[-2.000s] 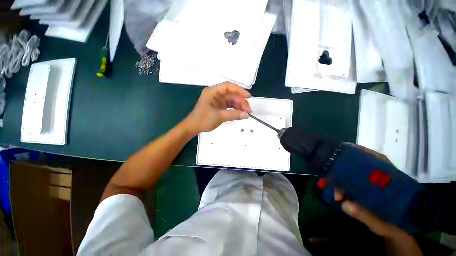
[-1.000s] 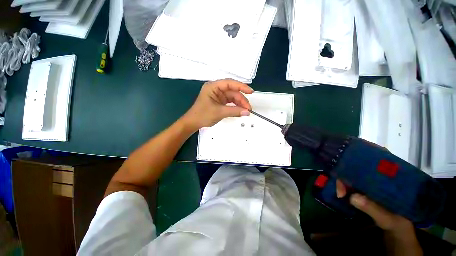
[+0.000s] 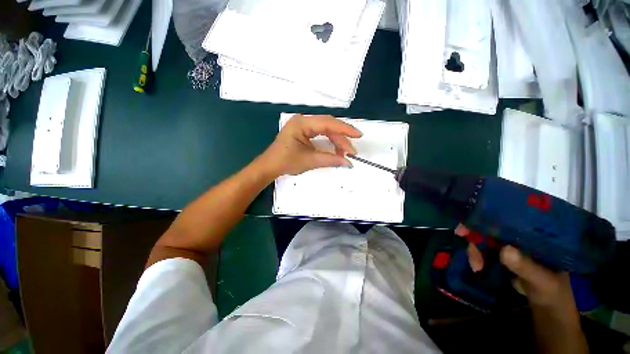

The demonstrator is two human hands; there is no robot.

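Observation:
A white panel housing (image 3: 345,197) lies flat at the near edge of the dark green table. My left hand (image 3: 311,146) is above its upper left part, with thumb and fingertips pinched at the tip of the driver bit (image 3: 373,164). Whether a screw is between the fingertips is too small to tell. My right hand (image 3: 528,269) grips the handle of the cordless drill driver (image 3: 539,218), a dark blue body with red accents. The drill is held level at the right, its bit pointing left over the housing.
Cover plates (image 3: 276,41) lie behind the work, others (image 3: 449,83) at back right. Wrapped panels (image 3: 539,155) stand at right. A finished panel (image 3: 83,131), cable bundles (image 3: 27,62) and a small screwdriver (image 3: 142,72) are at left. Screws (image 3: 202,75) lie by a plastic bag (image 3: 197,24).
The drill has turned more level, its body rising at the right, and its base shows more. My left fingertips stay at the bit tip. The whole view has shifted slightly.

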